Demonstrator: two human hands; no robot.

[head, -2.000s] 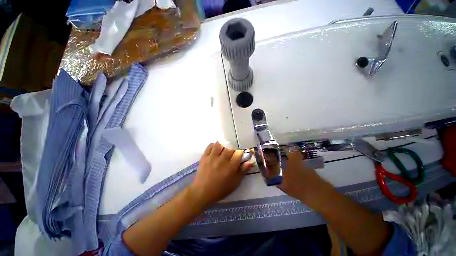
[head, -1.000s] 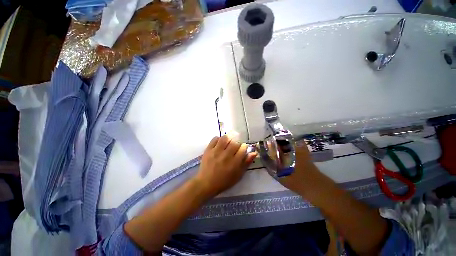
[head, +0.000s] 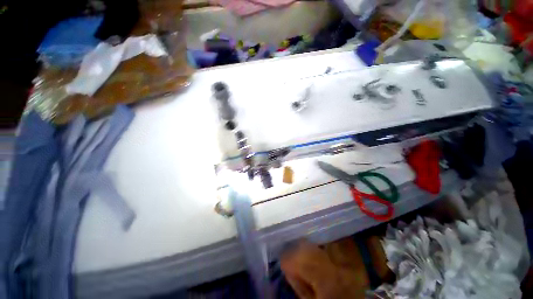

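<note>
The view is blurred. A pale blue strip (head: 248, 233) runs from the brightly lit needle area down over the table's front edge. The presser foot area (head: 260, 172) shows at the head of the white sewing machine (head: 327, 111). A brown tab (head: 287, 174) lies just right of it. A brown, skin-like shape below the table edge, right of the strip, looks like my right hand (head: 307, 271); its fingers and any hold cannot be made out. My left hand is not in view.
Scissors with red and green handles (head: 374, 201) lie right of the needle. Beyond them is a red cloth (head: 425, 166). White pieces (head: 450, 257) are heaped at lower right. Blue strips (head: 29, 193) lie at left, below a brown wrapped package (head: 125, 79).
Both hands have left the needle area. The strip now hangs toward the front instead of running left. The view has swung and shows more of the machine and the area behind it.
</note>
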